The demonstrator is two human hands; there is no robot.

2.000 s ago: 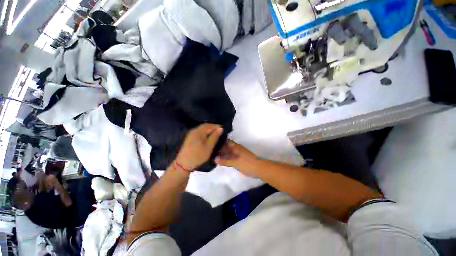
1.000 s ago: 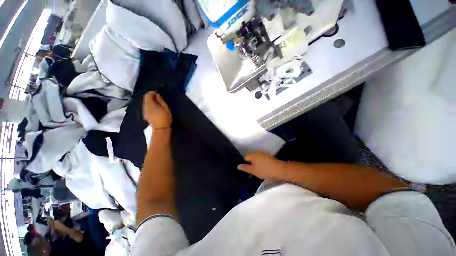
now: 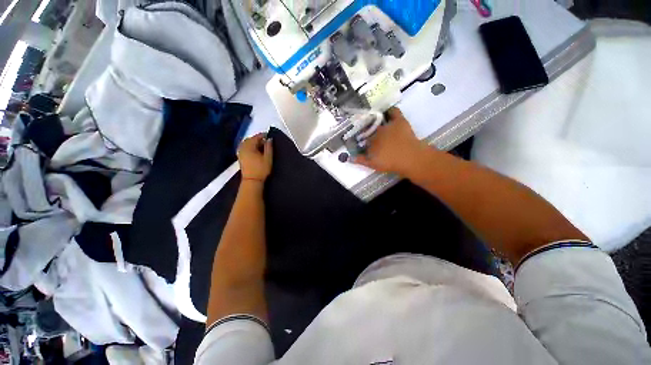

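Observation:
A large black fabric panel (image 3: 314,214) lies from the table's front over my lap, with a white rim (image 3: 183,267) along its left side. My left hand (image 3: 255,158) pinches the panel's upper corner left of the silver plate (image 3: 296,117). My right hand (image 3: 389,146) is at the front of the overlock machine (image 3: 350,43), by pale scraps (image 3: 367,128) right of the needle area (image 3: 332,93). Its fingertips are partly hidden, so I cannot tell whether it holds anything.
Stacked black panels (image 3: 182,142) lie left of my left hand. Grey-white cut pieces (image 3: 164,50) are heaped at the left and back. A black phone (image 3: 512,54) and a pink tool (image 3: 481,7) lie at the table's right. A white pile (image 3: 571,142) is at the right.
The view has shifted. My left hand has brought the panel's corner beside the machine plate. My right hand has let go of the panel's edge and moved up to the machine front.

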